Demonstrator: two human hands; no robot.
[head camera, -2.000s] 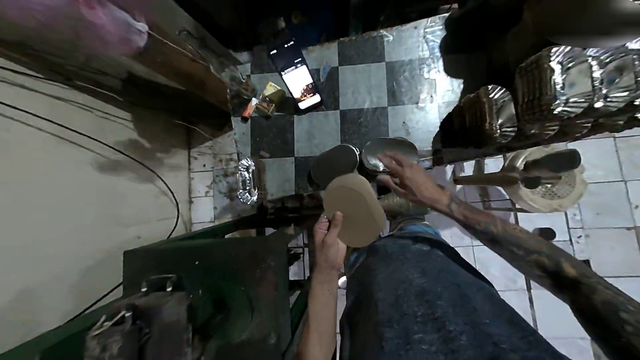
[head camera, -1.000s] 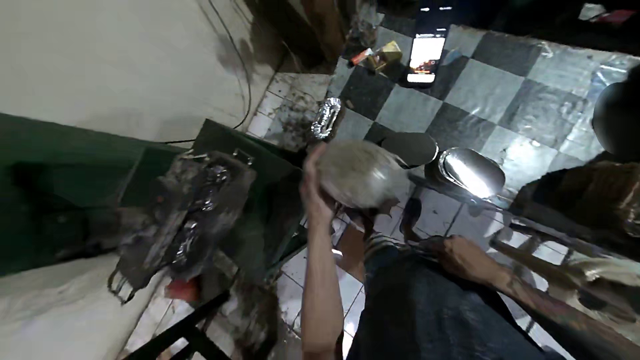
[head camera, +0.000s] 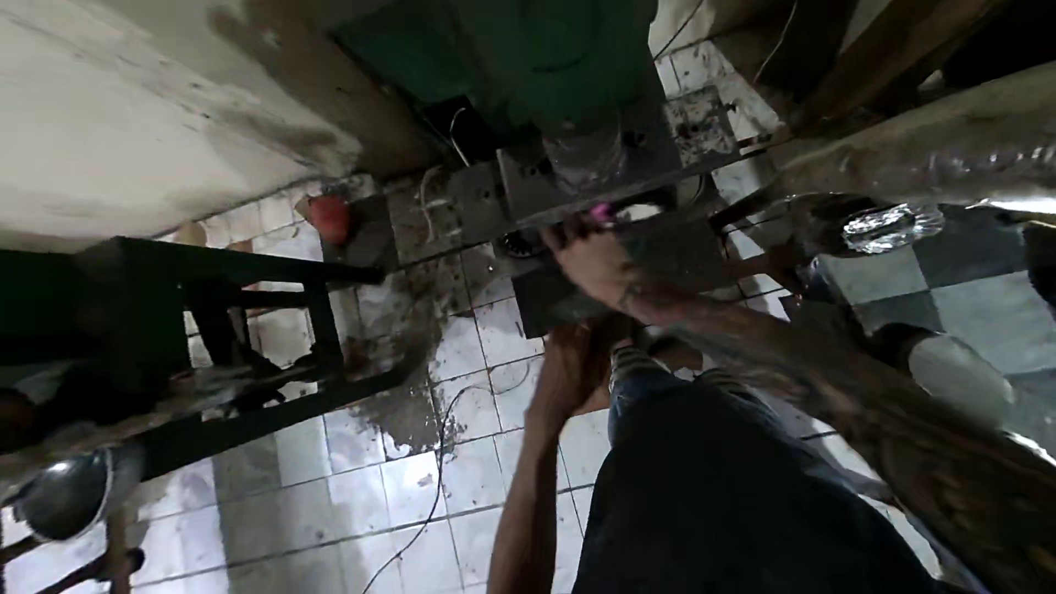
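My right hand (head camera: 596, 262), on the tattooed arm, reaches over the dark front of a green machine (head camera: 544, 58), close to a small pink thing (head camera: 601, 214) and a round dark knob or dial (head camera: 521, 243). Blur hides whether its fingers touch either one. Below it, my left hand (head camera: 571, 351) is low beside my knees, at the lower edge of a dark panel (head camera: 549, 301); its fingers are mostly hidden, so its hold is unclear. A crumpled foil tray (head camera: 893, 228) lies to the right, above an oval metal-looking lid or plate (head camera: 961, 379).
A green metal frame (head camera: 330, 330) stands at the left, with a metal bowl (head camera: 70, 495) near its lower end. A red object (head camera: 330, 218) sits by the wall. A thin black cable (head camera: 440, 478) crosses the tiled floor (head camera: 412, 487).
The view has swung far to the left. The pale oval object earlier in my left hand no longer shows there. My right hand has moved from near my lap to the machine's front.
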